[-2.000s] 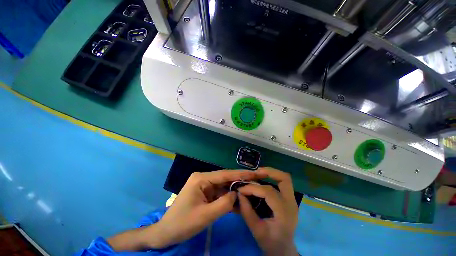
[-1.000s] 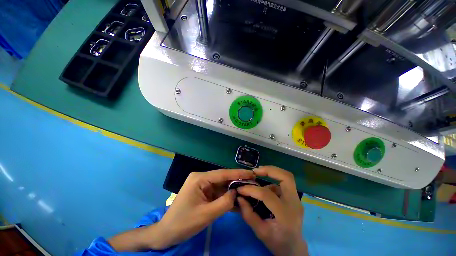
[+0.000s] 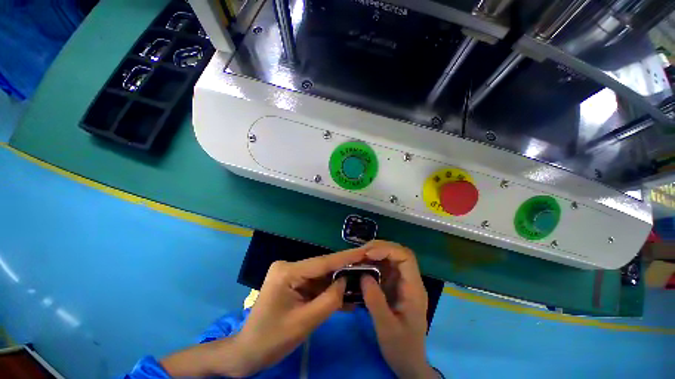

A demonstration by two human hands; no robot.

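Note:
A watch case point(image 3: 357, 275) with a silver rim and dark inside is held between both hands over the black pad point(image 3: 259, 260). My left hand point(image 3: 292, 307) grips its left side, with the thumb at the near left. My right hand point(image 3: 396, 303) grips its right side, with the thumb on the dark face. Fingers of both hands meet behind the far edge, and much of the case is hidden. A second watch case point(image 3: 359, 229) lies on the green mat just beyond the fingers.
The white press machine point(image 3: 281, 167) stands ahead, with green-ringed buttons point(image 3: 353, 166) and a red stop button point(image 3: 458, 198). A black blister tray point(image 3: 140, 122) with silver-rimmed parts lies at the left. Another person's blue sleeve point(image 3: 37, 37) shows at the top left.
My right thumb has moved onto the case's face, and the case now shows more of its silver rim. The view has shifted slightly; the second case still lies on the mat.

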